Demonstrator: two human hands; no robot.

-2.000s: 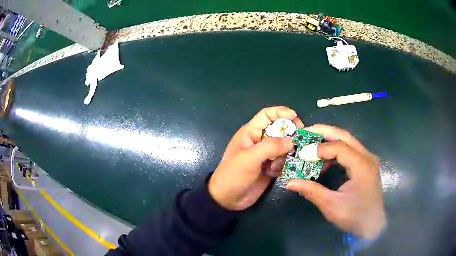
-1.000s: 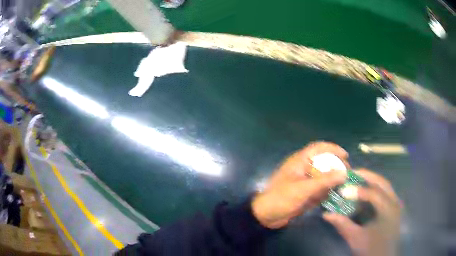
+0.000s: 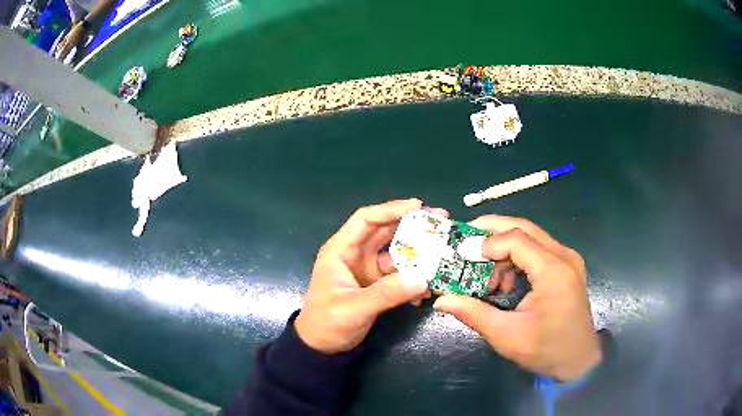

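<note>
My left hand [image 3: 350, 276] holds a white plastic housing [image 3: 416, 248] by its left side, with brass-coloured contacts facing up. My right hand [image 3: 537, 301] holds a green circuit board [image 3: 464, 272] by its right side, with a whitish cover on one fingertip. The board sits against the right edge of the housing; whether they are joined cannot be told. Both are held above the dark green bench. A blue band [image 3: 549, 390] shows at my right wrist.
A cream pen-like tool [image 3: 512, 188] with a blue end lies beyond my hands. A white housing [image 3: 496, 125] is wired to a board [image 3: 470, 83] on the speckled ledge [image 3: 325, 97]. A limp white glove or cloth [image 3: 158, 183] lies by the metal post [image 3: 77, 93]. More units are on the belt [image 3: 268, 49].
The view has swung back and forth. The housing, earlier mostly covered by my left fingers, now shows its broad contact face beside the board. Both hands keep their hold.
</note>
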